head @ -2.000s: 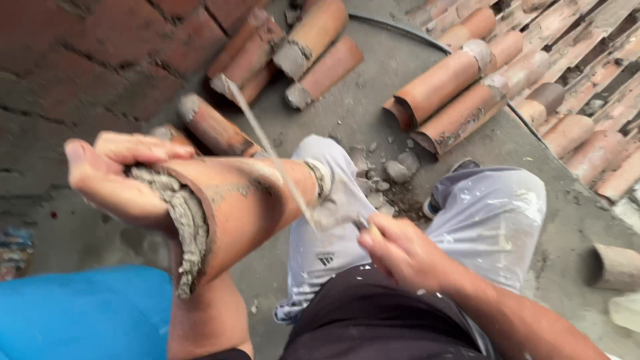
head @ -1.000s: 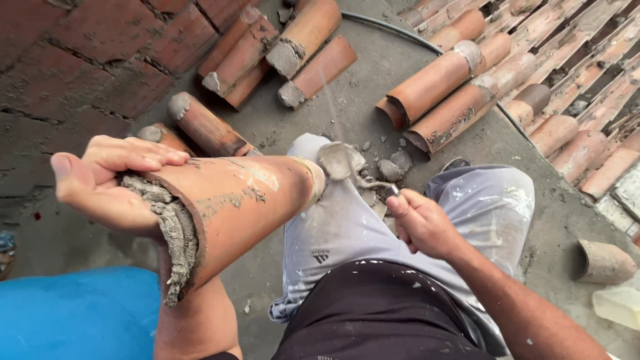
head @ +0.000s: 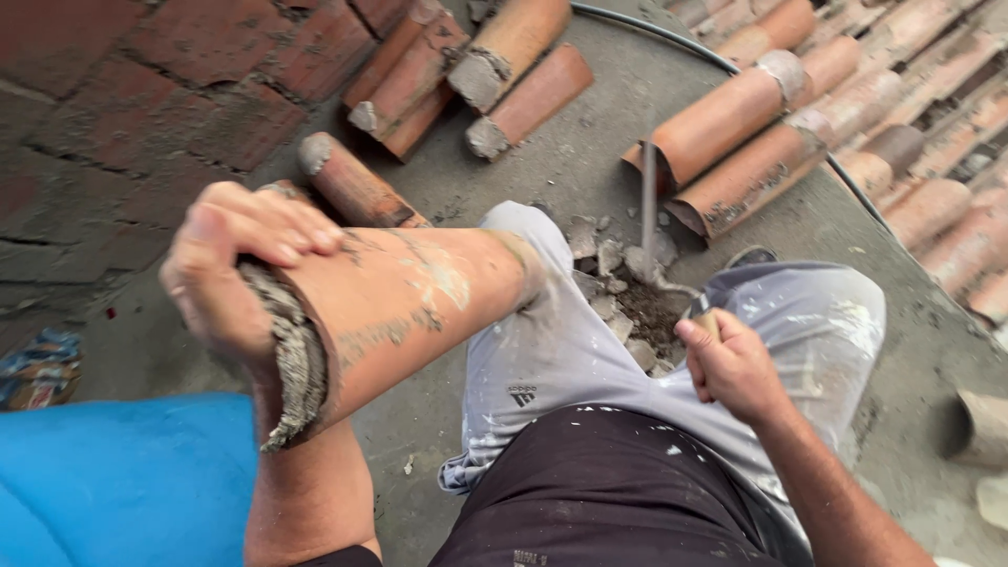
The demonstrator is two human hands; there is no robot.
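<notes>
My left hand (head: 236, 268) grips the wide end of a curved clay roof tile (head: 402, 315), fingers over its top and thumb side near the opening. Old mortar (head: 295, 362) lines that end, and the tile's narrow end rests by my left knee. My right hand (head: 732, 362) is closed around the wooden handle of a trowel (head: 649, 213), whose blade appears edge-on and blurred, up and away from the tile. Below the blade, broken mortar pieces (head: 614, 299) and dirt lie on the floor between my legs.
Loose clay tiles (head: 520, 110) lie ahead near a brick wall (head: 157, 94). More tiles (head: 717, 126) rest at the right beside a dark cable (head: 661, 33) and rows of roof tiles (head: 937, 197). A blue object (head: 126, 480) is at lower left; another tile piece (head: 984, 425) sits far right.
The trowel was across the tile two seconds ago and near its narrow end one second ago; now it stands off to the right of the tile. My left hand has kept its hold.
</notes>
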